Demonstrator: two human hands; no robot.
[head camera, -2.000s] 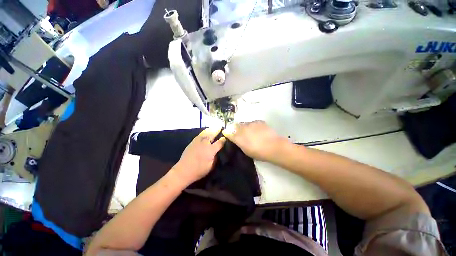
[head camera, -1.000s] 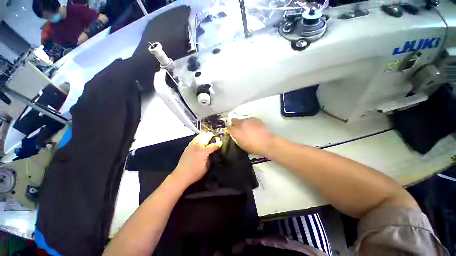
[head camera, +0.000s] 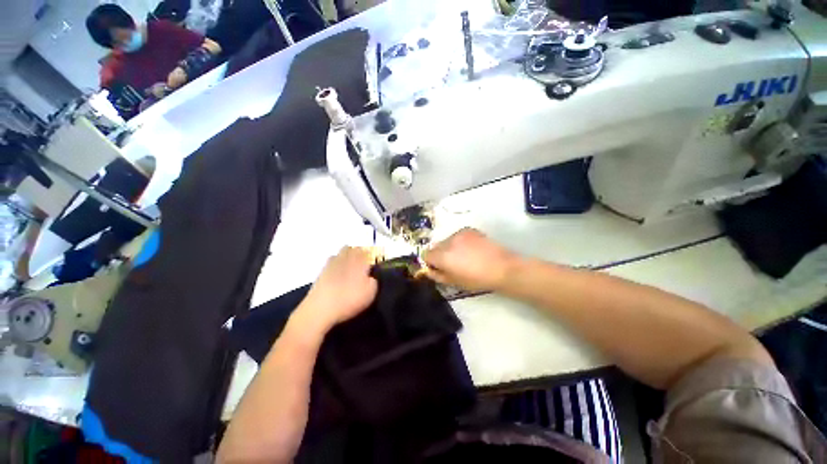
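A dark garment panel (head camera: 390, 362) lies at the front of the white sewing machine and hangs over the table's front edge. A smaller black folded piece (head camera: 413, 304) lies on it, its top edge between my hands. My left hand (head camera: 345, 283) grips the cloth at the left, just below the needle area. My right hand (head camera: 467, 260) grips the cloth's right corner close to the presser foot (head camera: 417, 222). Glare hides the fingertips and the needle. I cannot tell whether the cloth is under the foot.
A long stack of dark cut panels (head camera: 181, 290) lies left, blue material beneath. A black phone-like rectangle (head camera: 558, 188) lies under the machine arm (head camera: 580, 118). Black cloth (head camera: 775, 222) lies at the right. A masked person (head camera: 150, 54) sits at upper left.
My hands have moved apart, with the cloth's top edge now showing between them. The left hand has shifted left of the needle area. The view has tilted, bringing the other person into sight.
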